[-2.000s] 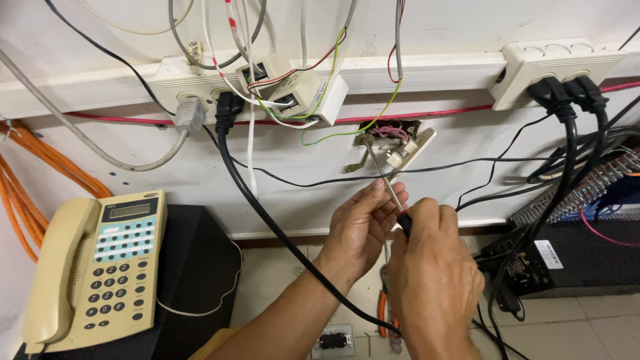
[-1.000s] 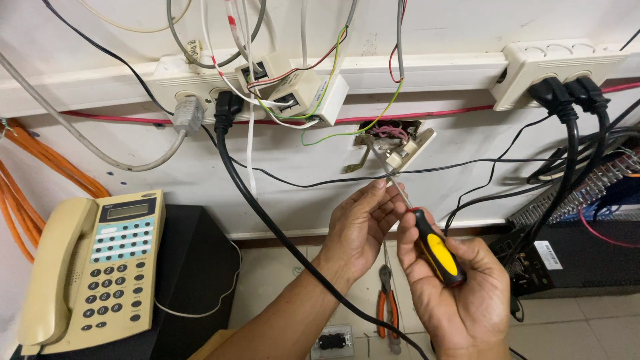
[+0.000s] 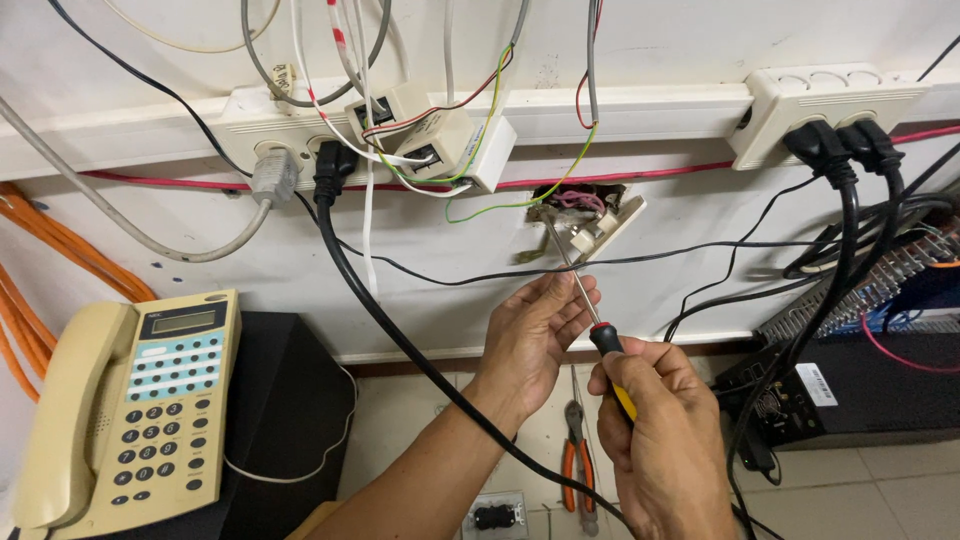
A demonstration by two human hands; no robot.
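A screwdriver with a black and yellow handle (image 3: 609, 341) is gripped in my right hand (image 3: 660, 420). Its metal shaft points up and left, with the tip at the left edge of a wall box opening (image 3: 577, 199) that holds pink wires. My left hand (image 3: 529, 337) is around the shaft, thumb and fingers close to it; whether they pinch it is hard to tell. A cream outlet plate (image 3: 616, 229) hangs tilted at the opening's right side. Below the hands, pliers with orange handles (image 3: 576, 454) lie on the tiled floor, near a wall outlet with a black face (image 3: 496, 517).
A black cable (image 3: 420, 360) crosses over my left forearm. Above are a power outlet with plugs (image 3: 277, 142), small junction boxes (image 3: 435, 142) and another outlet (image 3: 825, 97). A desk phone (image 3: 142, 405) stands at left on a black box (image 3: 277, 405); black equipment (image 3: 862, 390) lies at right.
My right hand has shifted its grip on the screwdriver: two seconds ago it covered the handle, one second ago the yellow part showed on the open palm, and now the fingers wrap it again.
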